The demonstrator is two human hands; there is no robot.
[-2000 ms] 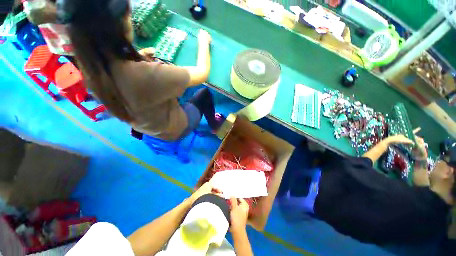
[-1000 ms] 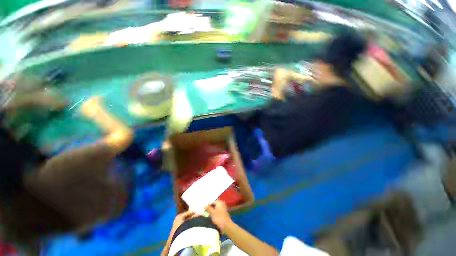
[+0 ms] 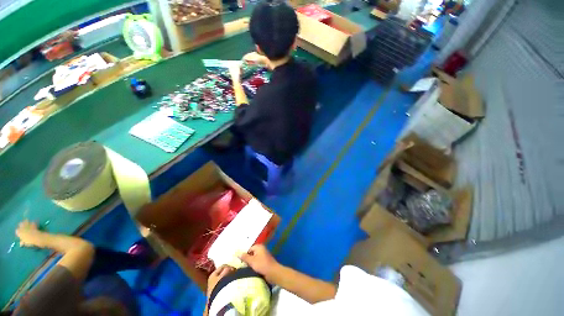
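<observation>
A flat white sheet (image 3: 241,234) stretches out over the open carton. My right hand (image 3: 260,259) holds its near edge. My left hand (image 3: 219,276) is at the sheet's near left corner, partly hidden by the roll. A cream-yellow and white strip roll with a black band (image 3: 247,294) sits at the bottom edge, close against my body; how it is held does not show. The cardboard carton (image 3: 167,213) below the sheet contains shiny red plastic packing (image 3: 216,210) and thin reddish wires.
A large tape roll (image 3: 80,176) stands on the green bench (image 3: 204,139), its strip hanging towards the carton. A person in black (image 3: 281,111) works at a heap of circuit boards (image 3: 201,95). Another person's arm (image 3: 59,242) is at lower left. Open cartons (image 3: 427,203) line the right wall.
The view has swung right along the bench, so the wall cartons show. My hands still hold the sheet, which stays over the red packing.
</observation>
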